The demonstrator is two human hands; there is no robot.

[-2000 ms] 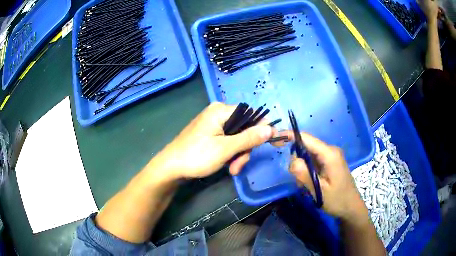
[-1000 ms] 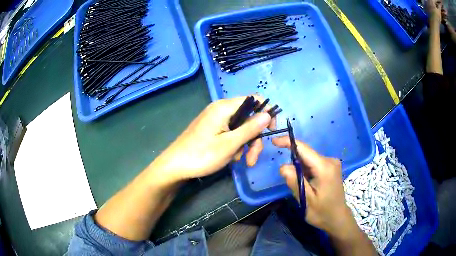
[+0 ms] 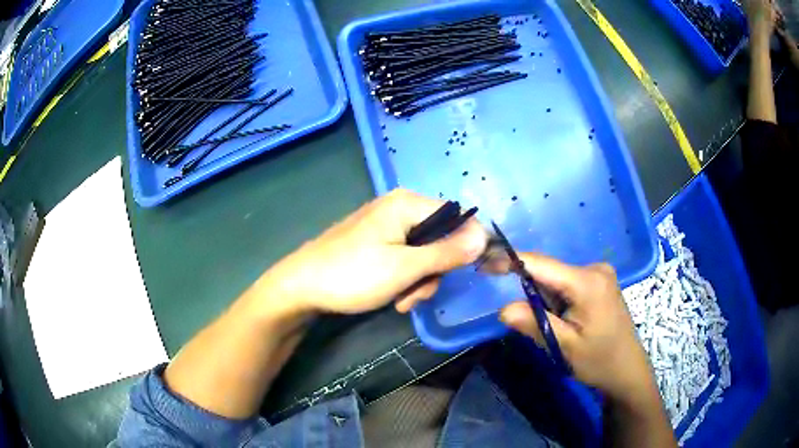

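My left hand (image 3: 377,258) is closed around a bunch of black sleeved cables (image 3: 438,224), whose ends stick out past the fingers above the work tray. My right hand (image 3: 583,306) holds dark thread snips (image 3: 534,302), with the slim blades pointing up and to the left, close to my left fingertips. The fingertips between the hands are blurred. The blue work tray (image 3: 644,254) lies under both hands. A row of black pieces (image 3: 442,61) lies at its top, and tiny black offcuts (image 3: 456,138) are scattered on its floor.
A blue supply tray (image 3: 337,105) piled with black pieces (image 3: 197,70) stands left of the work tray. A white sheet (image 3: 92,289) lies at the left. A blue bin of white parts (image 3: 683,324) is at lower right. Another person's arm (image 3: 760,79) is at upper right.
The cable seen between my left fingers and the snips one second ago no longer shows clearly. The snips have tilted, and my right hand has shifted slightly right. More offcuts show mid-tray.
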